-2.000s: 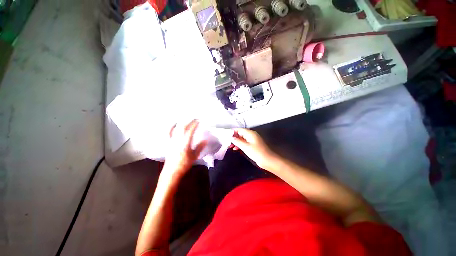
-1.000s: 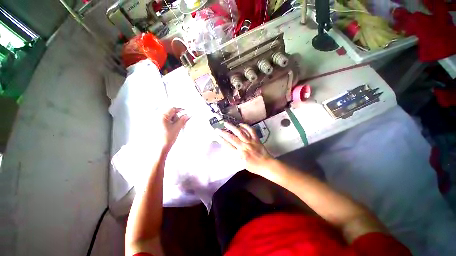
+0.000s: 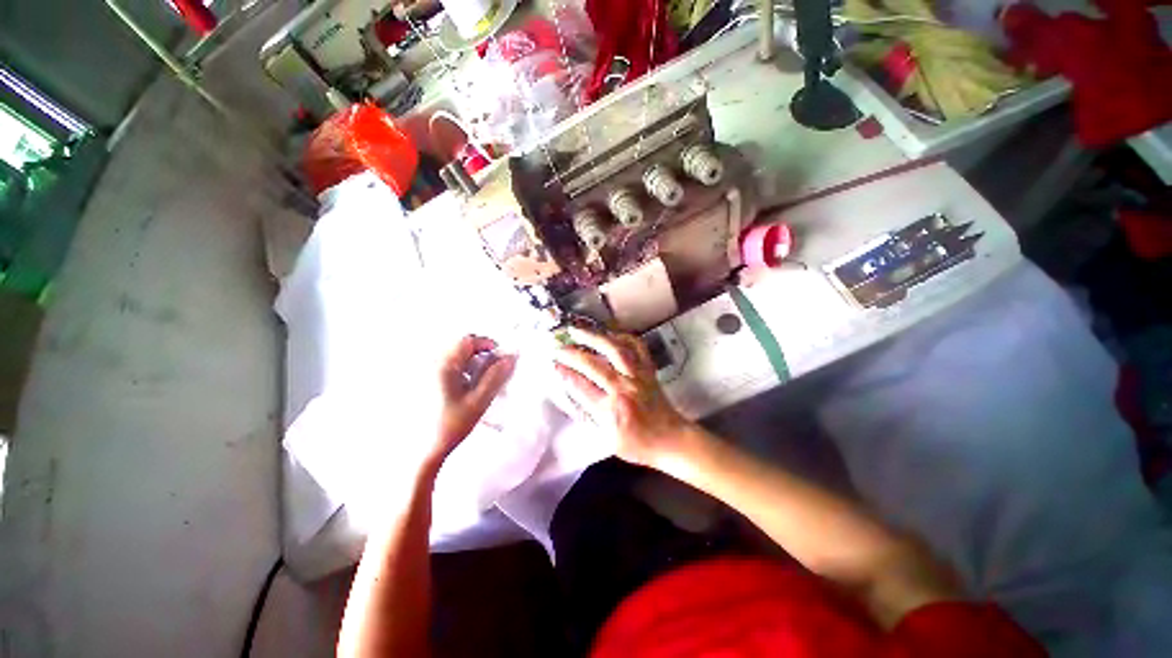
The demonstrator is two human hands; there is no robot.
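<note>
A bright white fabric piece (image 3: 373, 321), overexposed, lies left of the overlock machine (image 3: 623, 212) and hangs over the table's front edge. My left hand (image 3: 472, 386) is on the fabric with thumb and fingertips close together at a raised bit of cloth. My right hand (image 3: 623, 392) lies on the fabric close to the needle area (image 3: 546, 302), fingers spread and pointing left. The needle and the fabric edge near it are too bright and small to make out.
Pink-red ring (image 3: 767, 246), green tape strip (image 3: 760, 334) and flat cluster of metal tools (image 3: 905, 261) are on the table at right. White cloth pile (image 3: 990, 424) is below the right edge. Orange-red bag (image 3: 360, 148) is back left. Black round-based stand (image 3: 824, 103) and tray with yellow strips (image 3: 945, 77) are back right.
From two seconds ago, both hands moved from the table's front edge up toward the machine. In the last second my left hand came nearer and slightly right; my right hand barely moved.
</note>
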